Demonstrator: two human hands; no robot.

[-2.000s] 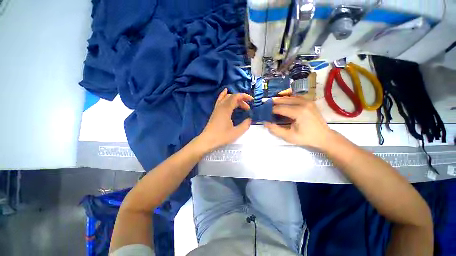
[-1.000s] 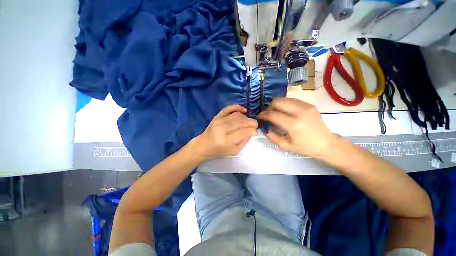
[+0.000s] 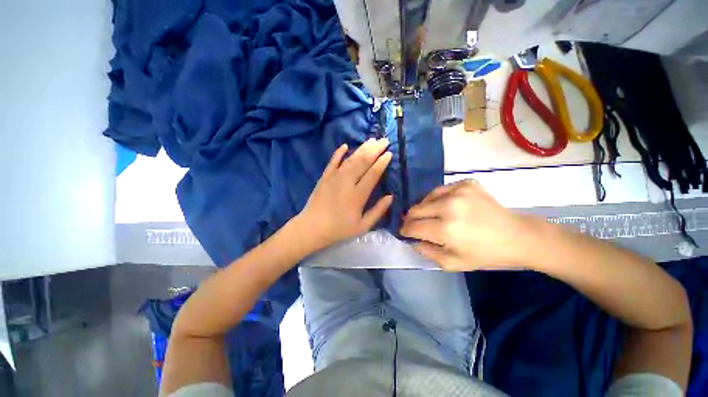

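Navy fabric [image 3: 233, 132] lies in a crumpled pile left of the needle and runs flatter under the presser foot [image 3: 404, 91]. A black elastic strip [image 3: 402, 159] runs from the foot towards the table's front edge, with part of a second strip beside it. My left hand [image 3: 349, 190] lies flat on the fabric left of the strip, fingers apart. My right hand [image 3: 454, 225] pinches the strip's near end and the cloth edge at the table front; its fingertips partly hide them.
The sewing machine head [image 3: 528, 23] is above. A ribbed knob [image 3: 449, 108], tan block [image 3: 476, 105], red and yellow scissors [image 3: 551, 108] and black strips [image 3: 648, 116] are at right. A ruler strip [image 3: 621, 225] lines the front edge. Below left is a blue crate [image 3: 161, 349].
Both hands have parted from each other. The right hand has moved down towards the front edge; the left has spread on the cloth. The strip and cloth below the foot now lie straighter.
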